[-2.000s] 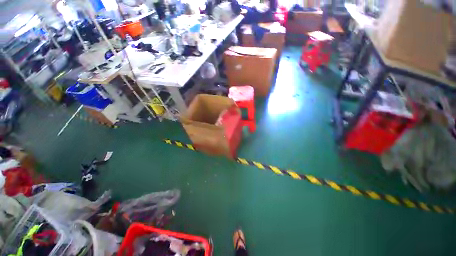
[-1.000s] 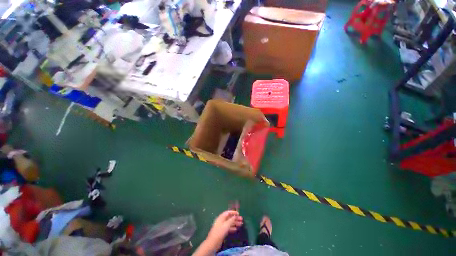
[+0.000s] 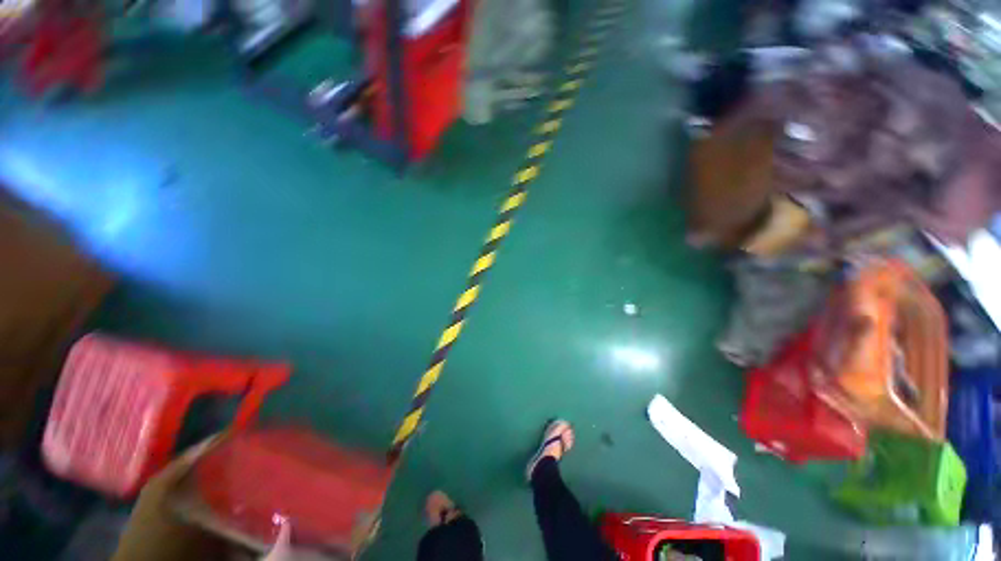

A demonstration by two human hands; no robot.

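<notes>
A brown cardboard box is at the bottom left, cut off by the frame edge. A flat red panel lies at its side. A small part of my left hand, blurred and cut off by the bottom edge, shows in front of the red panel; whether it touches the panel or holds anything cannot be told. My right hand is out of the picture. A red plastic stool lies beyond the box, tilted in this view.
Yellow-black tape crosses the green floor. A red basket and white strip are near my feet. At right are an orange basket, a red container, a green stool and a brown-pink garment pile.
The view has swung right and down. The box and stool have shifted to the lower left, and the garment pile and orange basket have come in. Less of my left hand shows.
</notes>
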